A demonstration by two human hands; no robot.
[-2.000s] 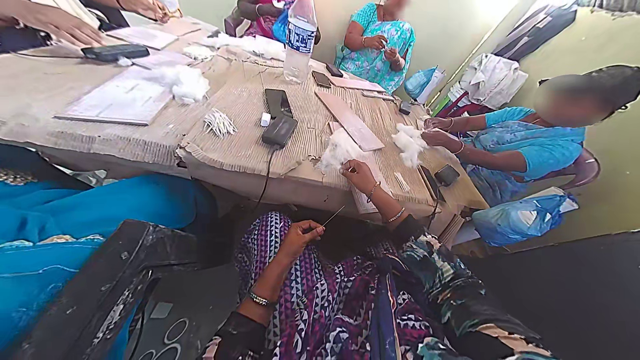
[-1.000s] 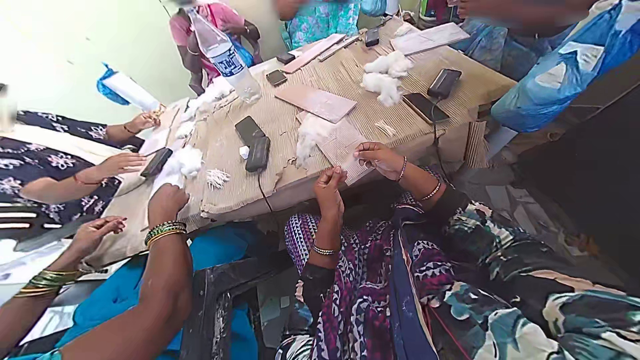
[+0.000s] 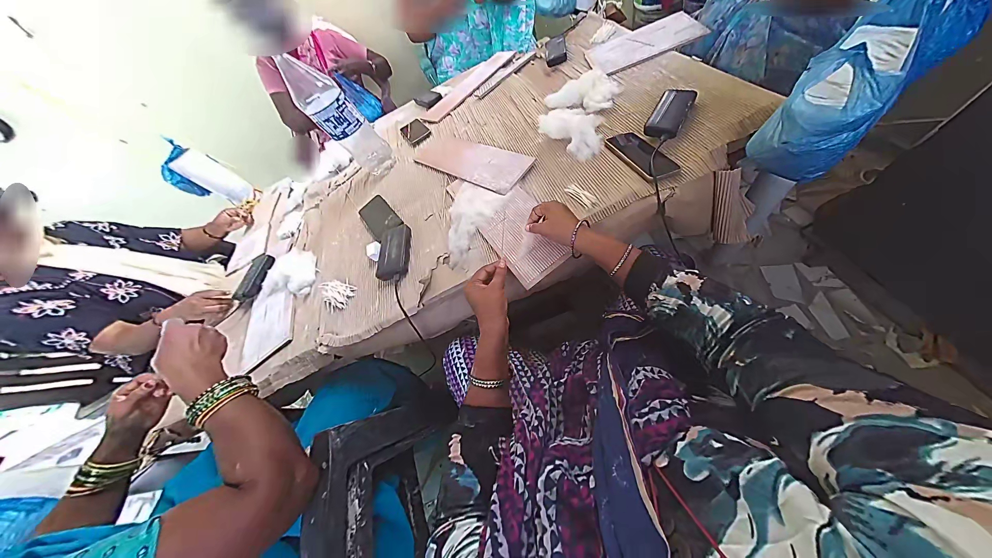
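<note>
Thumb and fingers pinched together, my left hand is at the near edge of a pale pinkish board. My right hand is over the board's right side, its fingertips also drawn together. The hands are apart. A faint thin line shows above the left fingertips; whether either hand grips a strand is too fine to tell. White cotton fluff lies on the board's left part and on the corrugated cardboard table cover. Several thin white sticks or wicks lie beyond my right hand.
Another board, more cotton, phones, black corded devices and a plastic bottle are on the table. Co-workers sit around it; one's bangled arms are at left. A black chair frame stands beside my lap.
The view has swung and shifted since the oldest frame. There, a thin strand or stick extended from my left hand and my right hand was by the cotton; now my right hand is over the board.
</note>
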